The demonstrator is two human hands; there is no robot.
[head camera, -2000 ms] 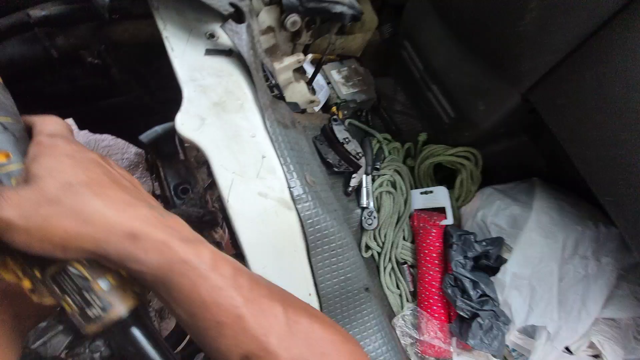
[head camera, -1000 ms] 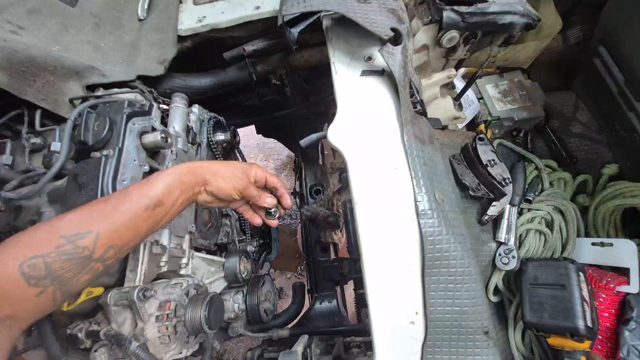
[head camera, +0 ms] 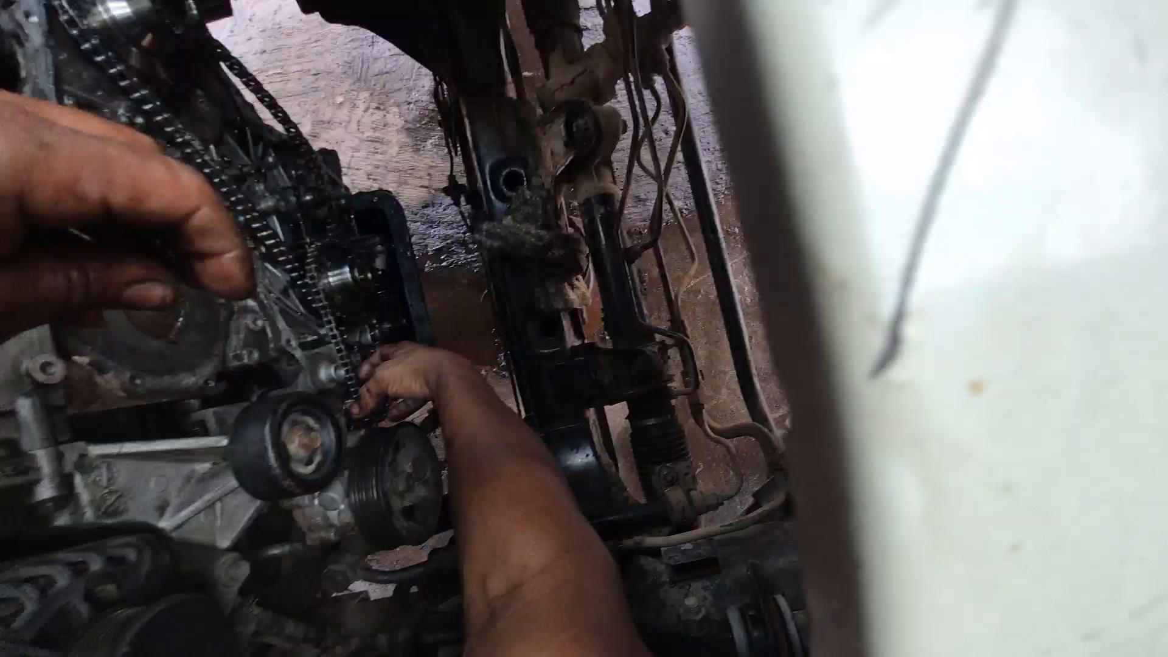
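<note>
At the left edge, close to the camera, my left hand (head camera: 119, 214) hangs over the engine with bent fingers. Its thumb and index fingertips are apart, nothing shows between them, and the palm is hidden. My right hand (head camera: 397, 379) reaches from the bottom to the lower run of a metal timing chain (head camera: 205, 164). Its fingers are curled beside a small round metal bolt head (head camera: 330, 372); whether they grip anything cannot be made out. Just below are a smooth black idler pulley (head camera: 287, 447) and a grooved black pulley (head camera: 395, 484). A sprocket (head camera: 342, 278) sits above.
A blurred white body panel (head camera: 995, 365) fills the right side. Between it and the engine run a dark crossmember (head camera: 511, 274), thin metal lines and a ribbed rubber boot (head camera: 659, 441). A ribbed alternator housing (head camera: 82, 584) lies at lower left.
The view has moved in close to the engine. Two seconds ago a hand held a black and yellow power tool; one second ago my left hand held a small metal piece. My right hand has come into view.
</note>
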